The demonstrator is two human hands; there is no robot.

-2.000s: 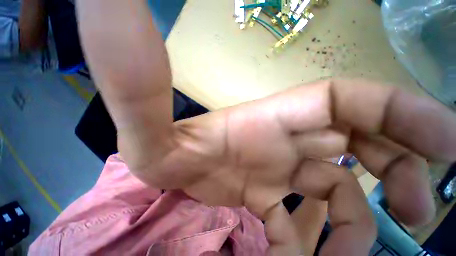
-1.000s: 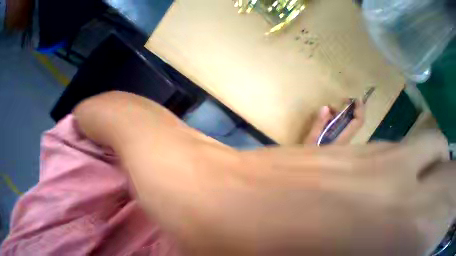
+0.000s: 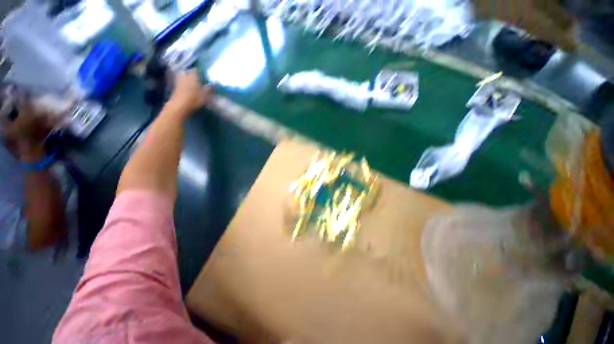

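My left arm, in a pink sleeve, stretches to the upper left. My left hand [image 3: 188, 92] is small and blurred at the near edge of the green bench, close to a whitish elongated bundle [image 3: 202, 41]; whether it grips anything cannot be told. My right hand is not in view. A tangled pile of gold-yellow strips with green wires [image 3: 333, 198] lies on the tan work mat [image 3: 289, 289]. Two white housings [image 3: 397, 89] [image 3: 496, 101] sit on the green bench, each with a white bagged cable [image 3: 323, 87] [image 3: 461, 148] beside it.
A cloudy plastic fume hood [image 3: 491, 269] with orange wrapping [image 3: 582, 191] is at the right. Another person's arm [image 3: 44, 201] is at the left, near a small housing [image 3: 85, 119] and a blue object [image 3: 104, 67]. Many white bundles [image 3: 404, 17] line the far side.
The view has swung up and left to the bench. My left arm, earlier across the front, now reaches to the upper left. The hand with the pen-like tool has left the view.
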